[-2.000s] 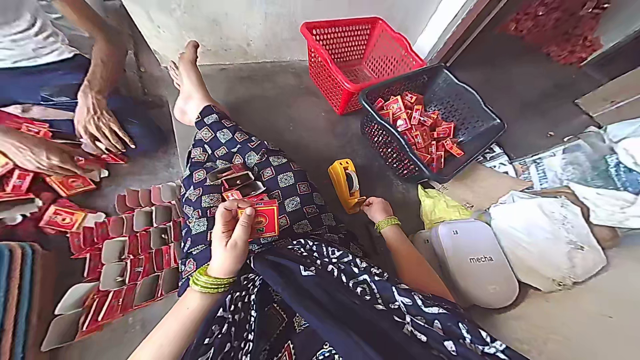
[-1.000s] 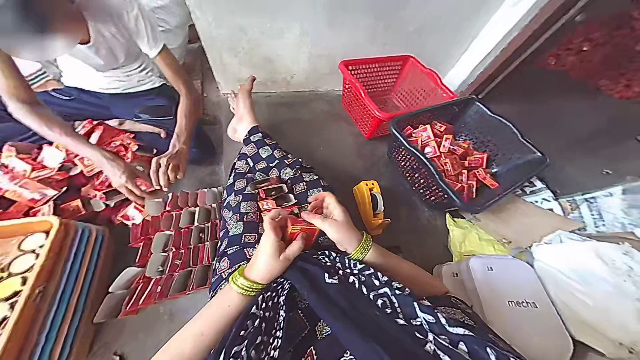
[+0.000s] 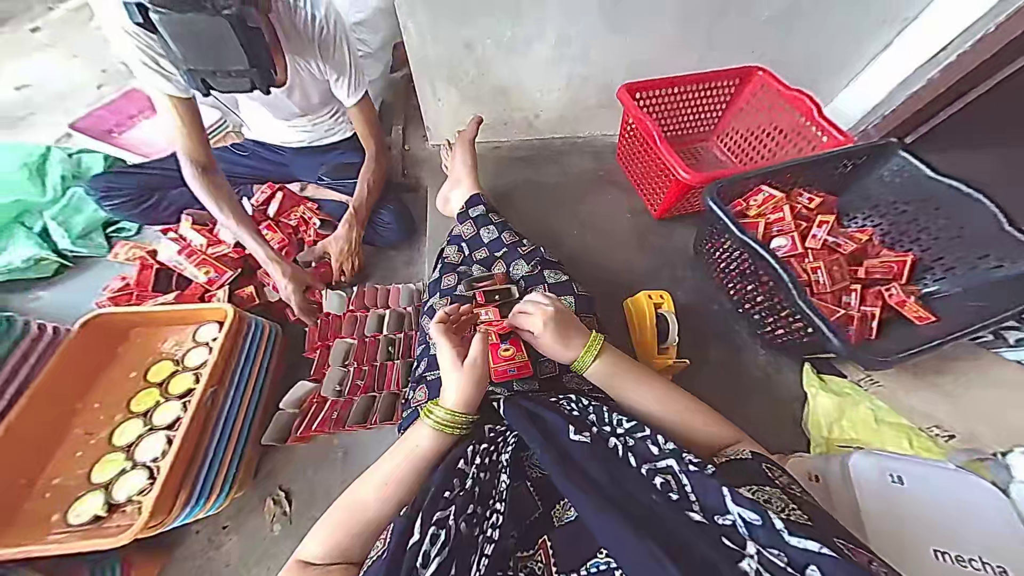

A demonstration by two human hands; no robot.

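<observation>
Over my lap, my right hand (image 3: 550,326) pinches the end of a small red carton (image 3: 494,324) between thumb and fingertips. Beside it on the left, my left hand (image 3: 462,352) has its fingers raised and partly spread; whether a fingertip touches the carton is unclear. Just below lies a flat red printed carton (image 3: 510,358) on my patterned clothing. Open carton sleeves (image 3: 496,294) with dark insides rest on my leg above my hands. A yellow tape dispenser (image 3: 652,328) stands on the floor to the right. Rows of red cartons with grey ends (image 3: 360,352) lie left of my leg.
At the right are a red plastic basket (image 3: 664,152) and a black basket (image 3: 848,172) holding red cartons. An orange tray (image 3: 48,472) with round items tops a stack at the left. A person (image 3: 280,120) handles a heap of red cartons. A yellow bag (image 3: 864,416) lies lower right.
The view has swung left, bringing the tray stack into sight. My right hand has left the tape dispenser's side and come to my left hand over my lap.
</observation>
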